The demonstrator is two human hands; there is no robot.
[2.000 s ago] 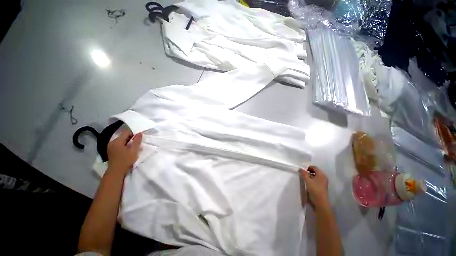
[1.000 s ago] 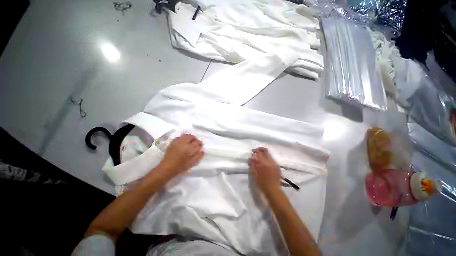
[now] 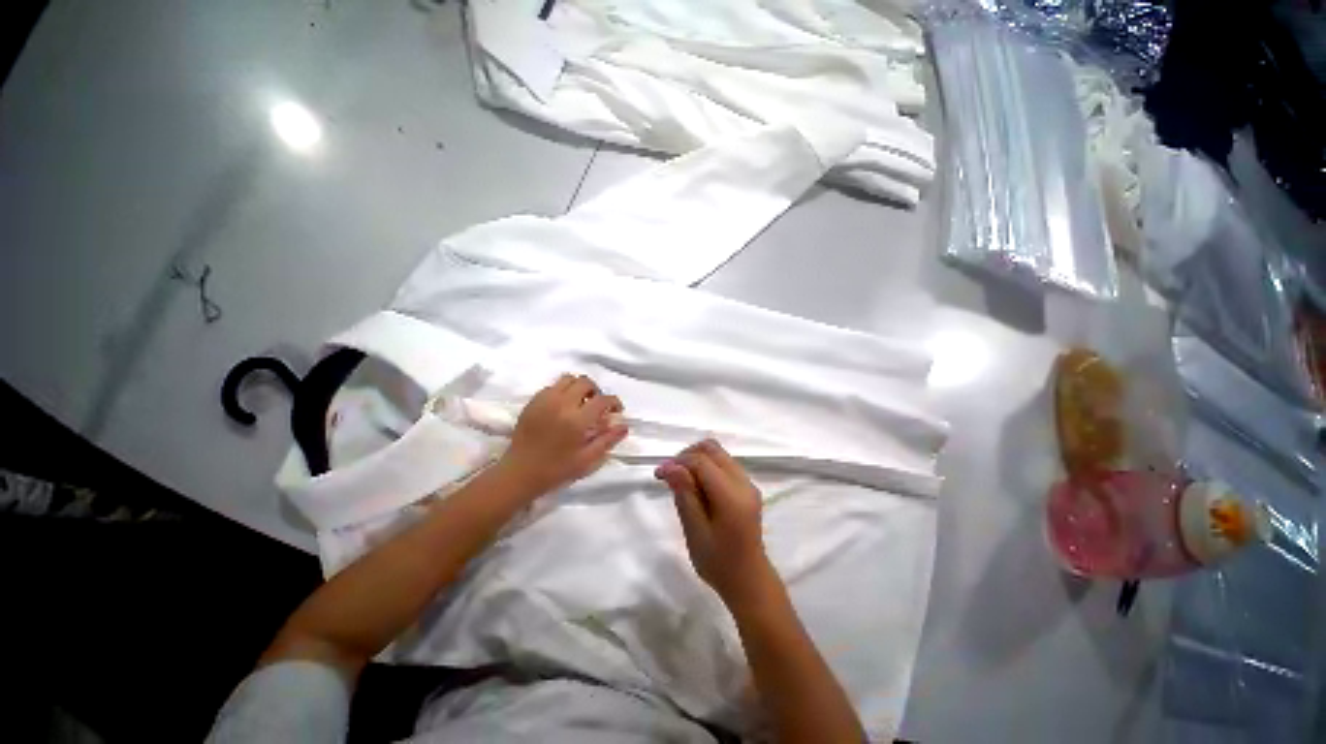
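Observation:
A white shirt [image 3: 814, 378] lies spread in front of me. Its collar [image 3: 386, 480] is at the left, open around a black hanger [image 3: 308, 407] whose hook points left. The button placket [image 3: 814, 467] runs from the collar to the hem at the right. My left hand [image 3: 567, 433] pinches the placket on the chest part. My right hand [image 3: 713, 509] is just to its right, at the placket's near edge, with fingers curled together; what is between them is hidden. No tool shows in it. A sleeve [image 3: 727, 196] stretches away up the table.
Other white shirts [image 3: 640, 73] lie at the top. Clear garment bags [image 3: 1018, 160] are to their right. A pink bottle [image 3: 1117, 523] lies at the right beside an orange-brown lump [image 3: 1088, 414] and a small dark object [image 3: 1128, 596]. A dark thread tangle [image 3: 204, 295] is on the table [image 3: 131, 189].
My left hand has moved from the collar end along the placket. My right hand has moved left from the hem to near it. The dark tool seen at my right hand no longer shows.

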